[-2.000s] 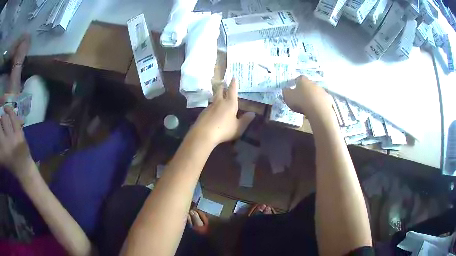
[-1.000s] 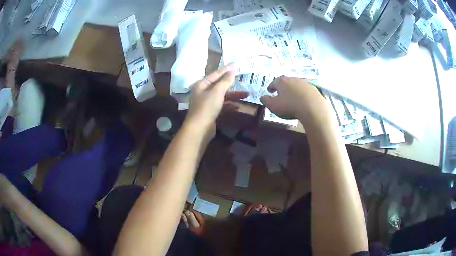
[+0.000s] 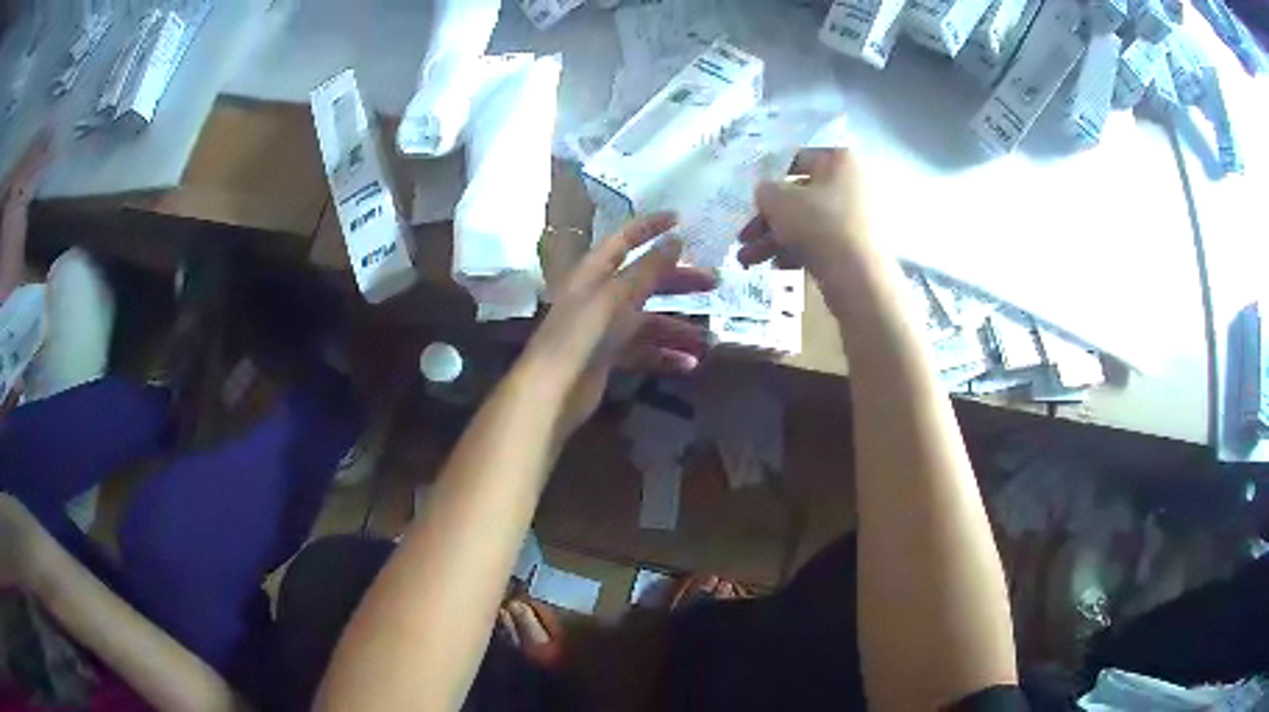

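Note:
A thin printed instruction leaflet (image 3: 727, 178) lies tilted at the table's near edge between my hands. My right hand (image 3: 804, 212) has its fingers curled on the leaflet's right side. My left hand (image 3: 626, 299) is at the near left corner, fingers spread, fingertips by the sheet; whether they touch it is unclear. A long erected carton (image 3: 682, 118) lies just behind, partly covered by the leaflet. More printed sheets (image 3: 759, 309) lie under my hands. Two white wrapped products (image 3: 504, 174) lie to the left.
Another erected carton (image 3: 362, 195) lies left of the wrapped products. Cartons (image 3: 1037, 70) are heaped at the back right. Flat cartons (image 3: 981, 334) lie along the right table edge. A white round cap (image 3: 441, 363) shows below the edge. Another person's arm (image 3: 105, 605) is at the left.
My right hand has moved up and away from me, and the leaflet now sits tilted. My left hand's fingers have spread. The carton behind now lies at a steeper slant.

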